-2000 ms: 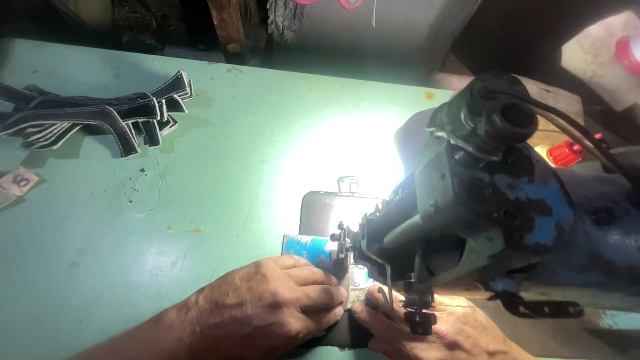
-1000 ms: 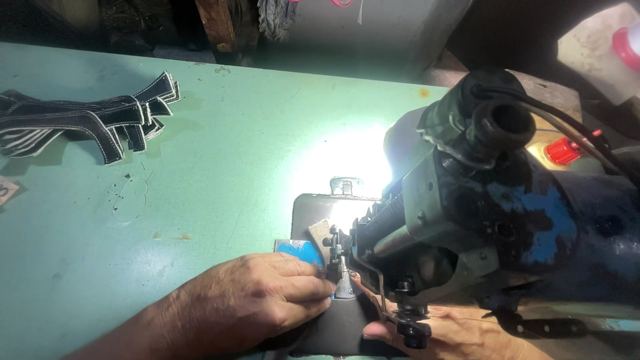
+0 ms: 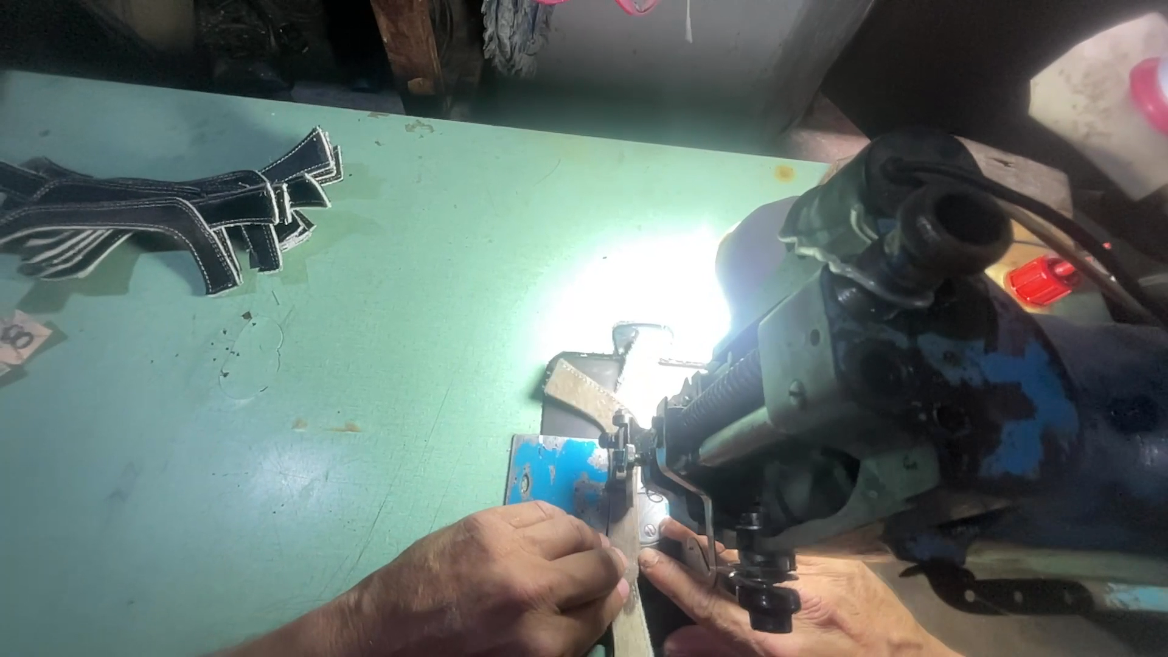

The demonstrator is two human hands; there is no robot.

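A blue-and-black sewing machine head (image 3: pixel 912 383) reaches in from the right. Its presser foot (image 3: pixel 622 447) rests on or just over a narrow beige strip (image 3: pixel 630 547), whose curved stitched end (image 3: pixel 584 394) points up and left behind the foot. My left hand (image 3: pixel 538 575) pinches the strip's near part from its left side, between thumb and curled fingers. On the right, beneath the machine's front parts, my right hand (image 3: pixel 776 593) has a fingertip beside the strip's edge; the machine hides some of its fingers. A chipped blue plate (image 3: pixel 558 470) lies left of the foot.
A pile of dark curved strips with white stitching (image 3: pixel 155 210) lies on the green tabletop (image 3: pixel 411 301) at the far left. A marked paper tag (image 3: pixel 20 339) is at the left edge. A red plastic object (image 3: pixel 1042 279) sits behind the machine arm, and a bright light glares beyond the foot.
The strip's curved end now extends farther out behind the presser foot than one second ago. My right hand is farther from the foot than two seconds ago.
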